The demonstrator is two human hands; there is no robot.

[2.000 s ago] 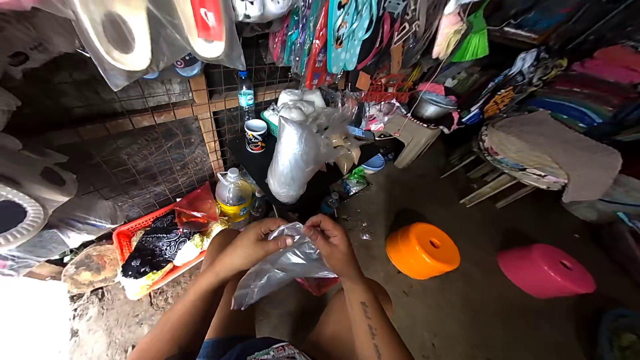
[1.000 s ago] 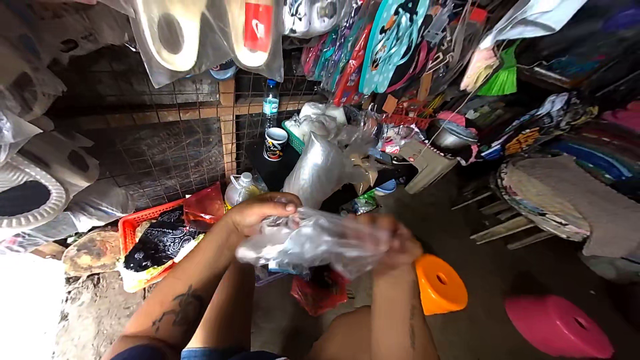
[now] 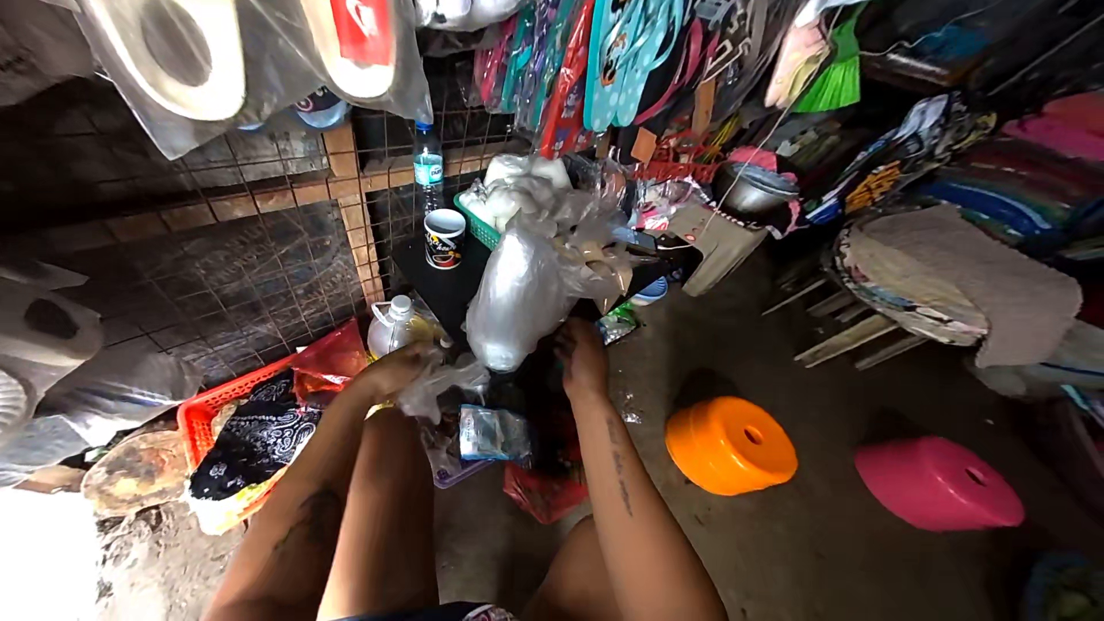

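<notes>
My left hand [image 3: 404,371] holds a crumpled clear plastic bag [image 3: 444,388] low in front of the small black table [image 3: 444,293]. My right hand [image 3: 582,349] is at the table's front edge, just right of a large filled plastic bag [image 3: 517,293]; its fingertips are in shadow, so whether it holds anything is unclear. Between my forearms, below the table top, lies a blue and white plastic packet [image 3: 494,433]. A mug [image 3: 444,239], a water bottle [image 3: 428,168] and a green basket [image 3: 479,226] with white plastic-wrapped items stand on the table.
An orange stool [image 3: 730,446] and a pink stool [image 3: 938,483] stand at right. A red basket [image 3: 198,423] with a black bandana [image 3: 259,440] is at left, near a clear jug [image 3: 395,323]. Bagged slippers [image 3: 185,52] hang above. A red plastic bag [image 3: 545,492] lies between my legs.
My hands have moved apart and forward toward the table. The clear bag, held between both hands earlier, is now at my left hand only.
</notes>
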